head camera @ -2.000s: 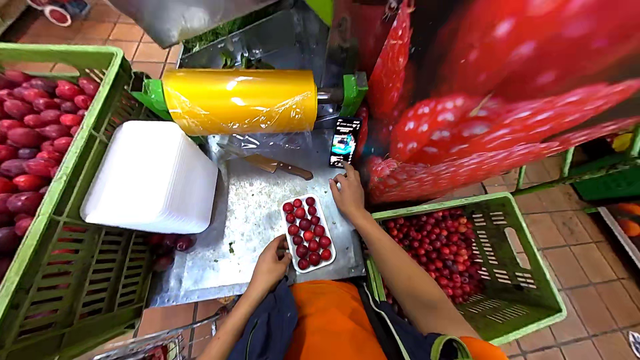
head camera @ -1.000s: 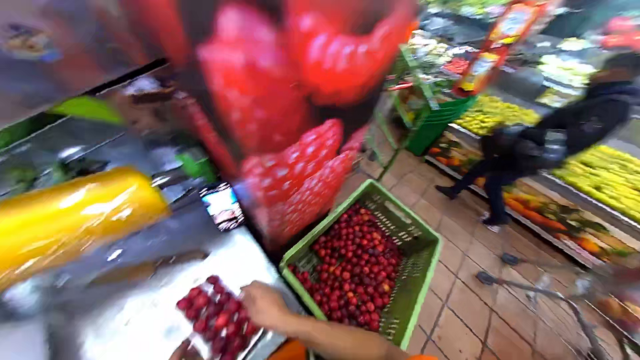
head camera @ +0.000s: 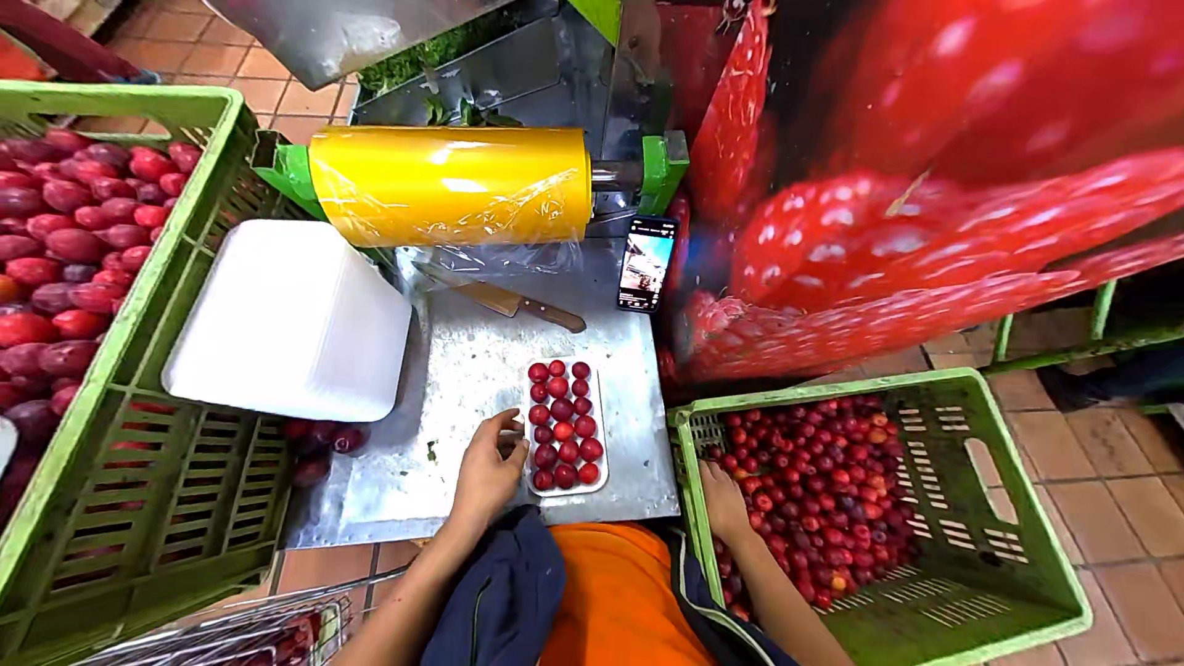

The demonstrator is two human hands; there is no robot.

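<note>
A white foam tray [head camera: 601, 476] filled with rows of small red plums [head camera: 562, 431] lies on the metal table. My left hand [head camera: 490, 462] is at the tray's left edge, fingers curled and apart, with nothing seen in it. To the right, my right hand [head camera: 724, 499] reaches over the near left rim of a green plastic crate [head camera: 1027, 518] into the small red plums [head camera: 832, 490]; its fingertips are partly hidden among the fruit, so its hold is unclear. A wood-handled knife [head camera: 553, 314] lies beyond the tray, below a roll of yellow-cored plastic film [head camera: 453, 185].
A stack of white foam trays [head camera: 287, 324] stands at the left, beside a green crate [head camera: 139, 388] of larger plums [head camera: 74, 245]. A lit phone [head camera: 647, 264] leans at the table's back right, against a panel printed with raspberries [head camera: 925, 203]. A wire cart [head camera: 305, 610] is at the lower left.
My right hand, near the phone two seconds ago and over the tray one second ago, is now in the right crate. The view swung right and came back.
</note>
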